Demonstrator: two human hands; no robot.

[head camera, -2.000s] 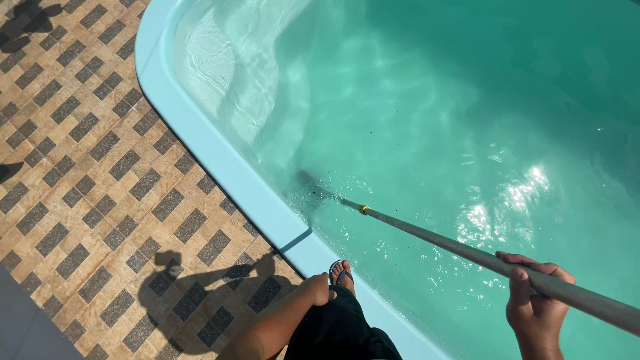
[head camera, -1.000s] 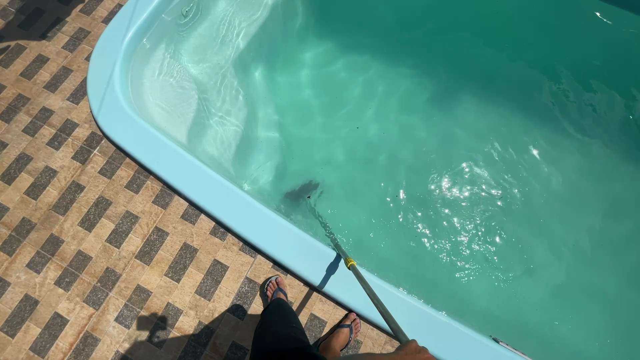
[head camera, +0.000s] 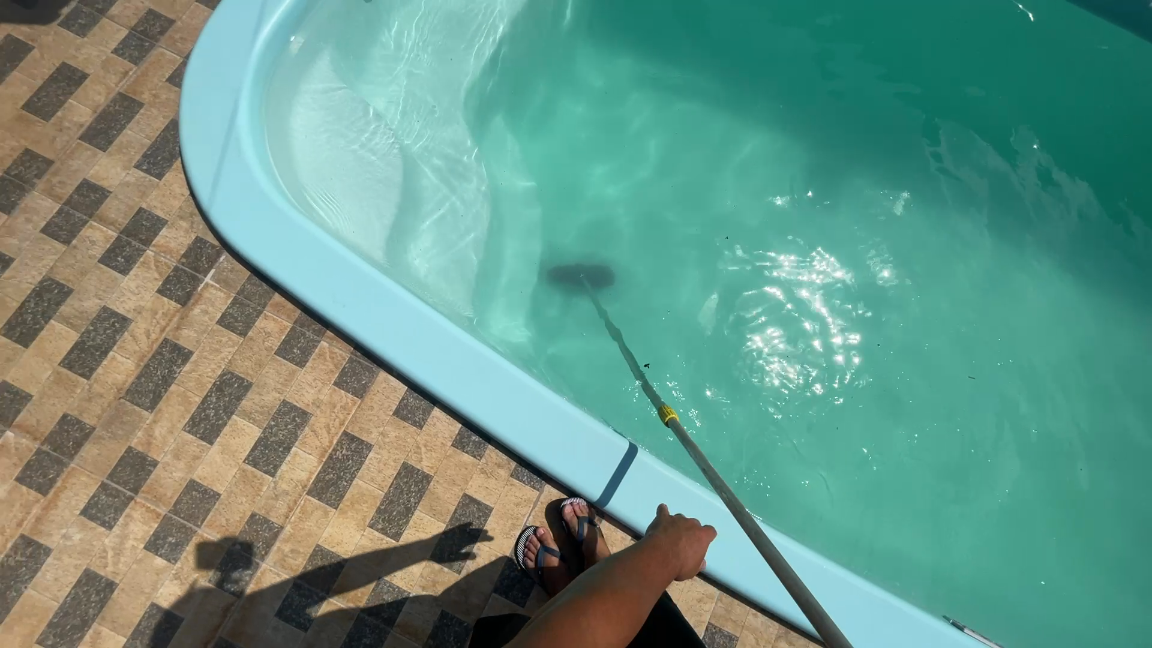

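My left hand [head camera: 681, 540] hangs over the pool's light blue rim, just left of a long metal pole [head camera: 756, 531]. A gap separates it from the pole, and it holds nothing; its fingers look loosely bent, and its likely shadow on the tiles shows them apart. The pole slants from the bottom edge over the rim into the water, with a yellow collar [head camera: 667, 414] near the waterline. A dark, wide pool brush head [head camera: 580, 276] lies under water at its far end, blurred. My right hand and the pole's near end are out of view.
The pool's curved rim [head camera: 360, 288] borders beige and dark tiles [head camera: 216, 405]. Submerged pale steps [head camera: 387, 162] lie at the upper left. My feet in flip-flops [head camera: 540, 553] stand beside the rim. A thin object [head camera: 970, 628] lies on the rim at lower right.
My right hand, on the pole two seconds ago, is out of view. My left hand has moved from beside my leg out over the rim. The brush head has moved farther from the near rim.
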